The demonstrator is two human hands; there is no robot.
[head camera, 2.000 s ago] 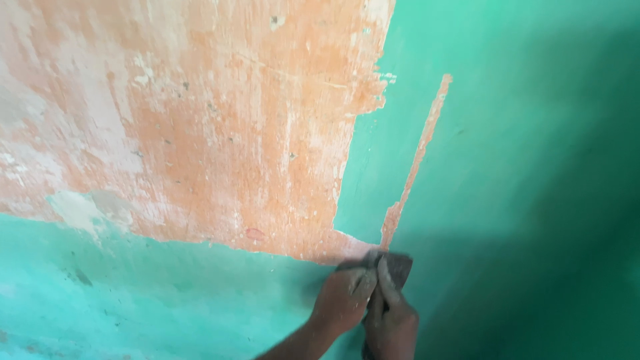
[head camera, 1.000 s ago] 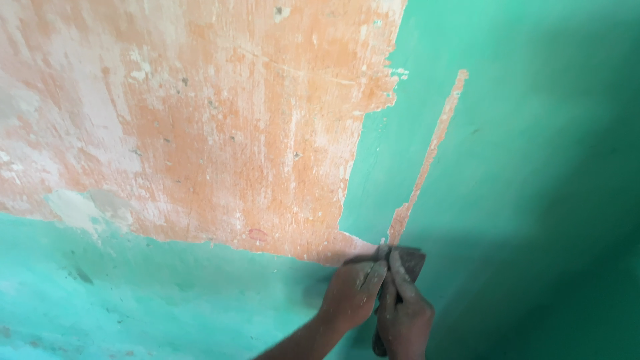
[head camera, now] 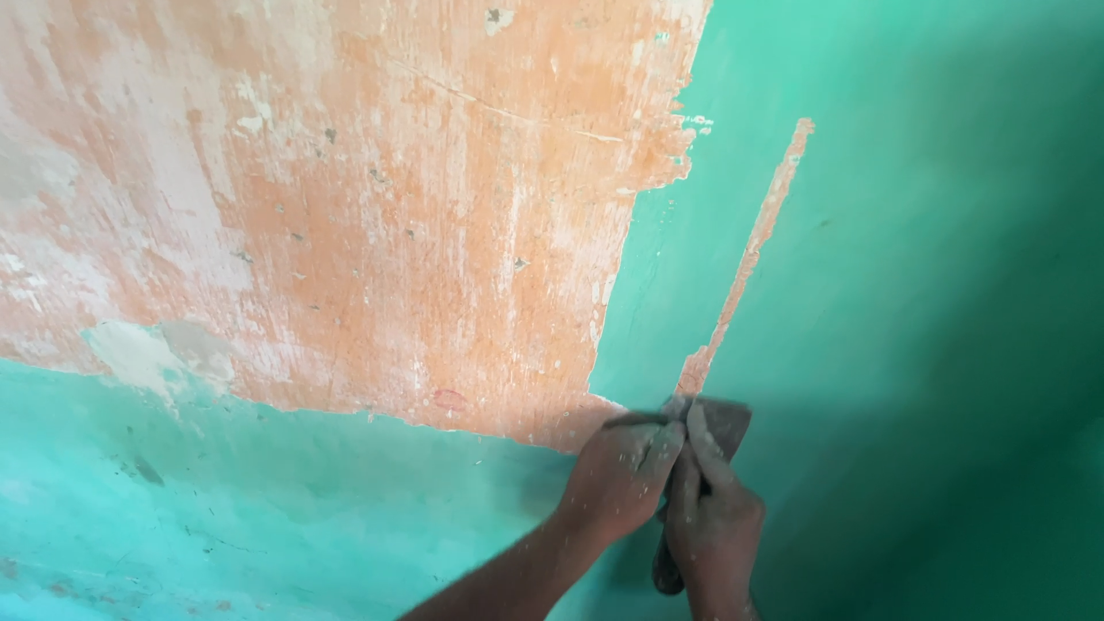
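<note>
A scraper with a broad flat blade and a dark handle lies against the green painted wall. My right hand is closed around it, fingers along the blade, with the handle's end showing below. My left hand is beside it, fingertips pressed together at the blade's left part; a dark edge shows above its knuckles, and whether it belongs to the same tool I cannot tell. Both hands are dusty. Just above the fingertips ends a narrow bared strip in the green paint.
A large patch of orange and whitish old coating with ragged edges and small pits fills the upper left of the wall. Green paint runs below it and to its right. A pale patch shows at its lower left edge. Shadow darkens the right side.
</note>
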